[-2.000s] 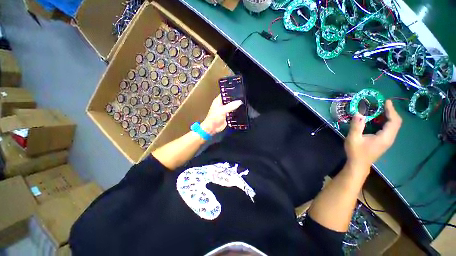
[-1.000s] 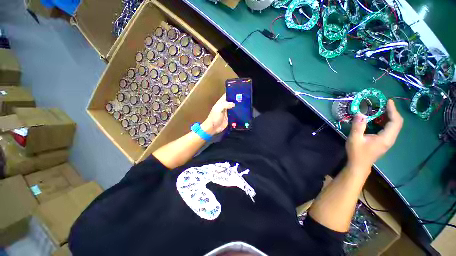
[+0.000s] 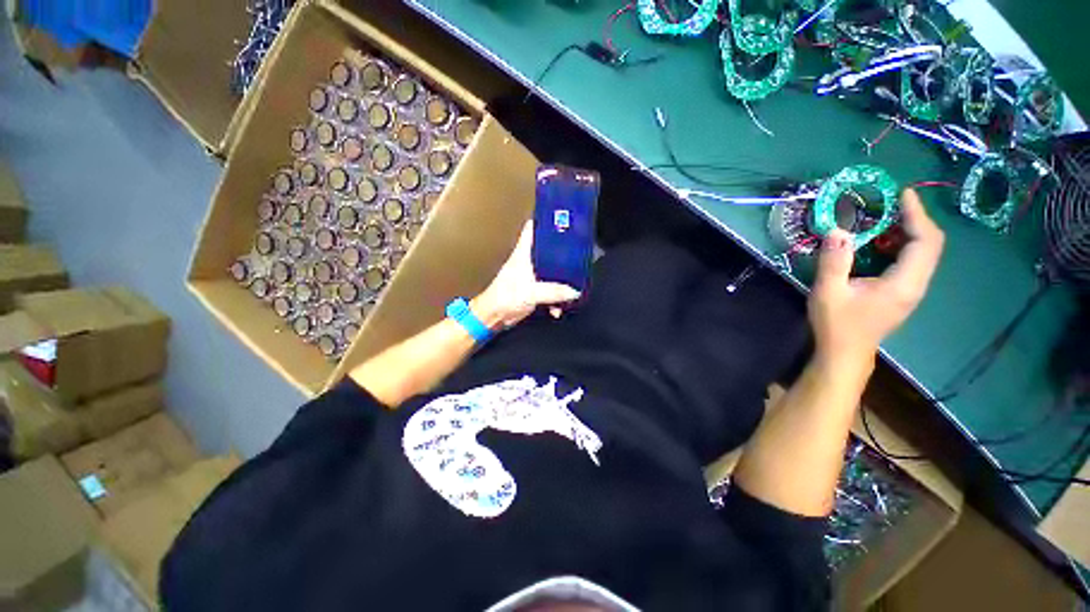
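My left hand (image 3: 524, 287) holds a smartphone (image 3: 564, 233) upright in front of my body; its dark blue screen shows a small light icon. My right hand (image 3: 870, 281) is at the bench edge, with its thumb on the lower rim of a green ring circuit board (image 3: 886, 189) and its bent forefinger at the ring's right side. The ring overlaps a round wound stator (image 3: 791, 222), partly hidden behind it. White and dark leads run left from them across the bench. Whether ring and stator are joined cannot be told.
More green rings (image 3: 755, 66) and tangled wires lie across the green bench (image 3: 622, 102). A black fan (image 3: 1072, 221) stands at the right edge. An open carton (image 3: 478, 197) with rows of stators is on my left. Another box (image 3: 926, 538) of wired parts is below right.
The phone screen went from rows of text to a plain blue screen with an icon. My left thumb moved lower on the phone. The view shifted slightly; my right hand keeps its place at the ring.
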